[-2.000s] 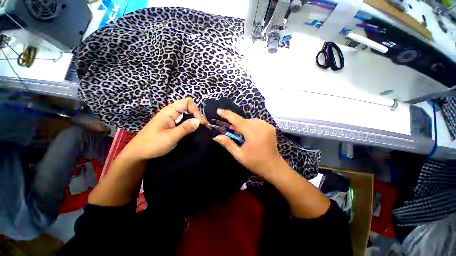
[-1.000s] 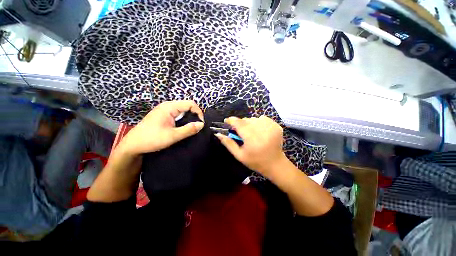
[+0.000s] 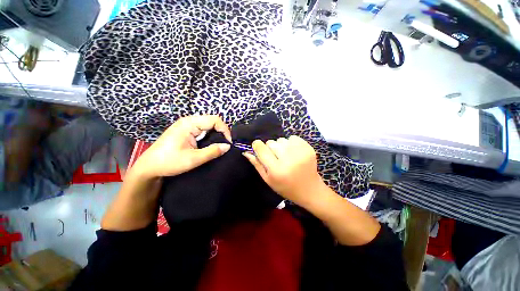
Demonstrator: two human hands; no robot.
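Observation:
A black fabric piece [image 3: 199,190] hangs over my lap, with a raised part above it between my hands. My left hand [image 3: 185,149] pinches the fabric's edge between thumb and fingers. My right hand [image 3: 288,166] holds small thread snips [image 3: 242,147]; only the metal tip shows, touching or very near the black edge by my left fingertips. The rest of the tool is hidden in my fingers. The leopard-print garment [image 3: 188,68] spreads over the table and hangs off its edge behind and beside my hands. Seam threads are too small to make out.
Black-handled scissors [image 3: 387,50] lie on the white table [image 3: 365,108]. The sewing machine [image 3: 456,68] stands at the upper right, a grey motor-like unit [image 3: 54,20] at the upper left. People sit on both sides, one in striped cloth. A cardboard box [image 3: 419,244] stands below right.
The snips have turned flatter and deeper into my right fingers, so their blue part no longer shows. The black flap behind them has spread upward. The neighbour at left has shifted, uncovering floor.

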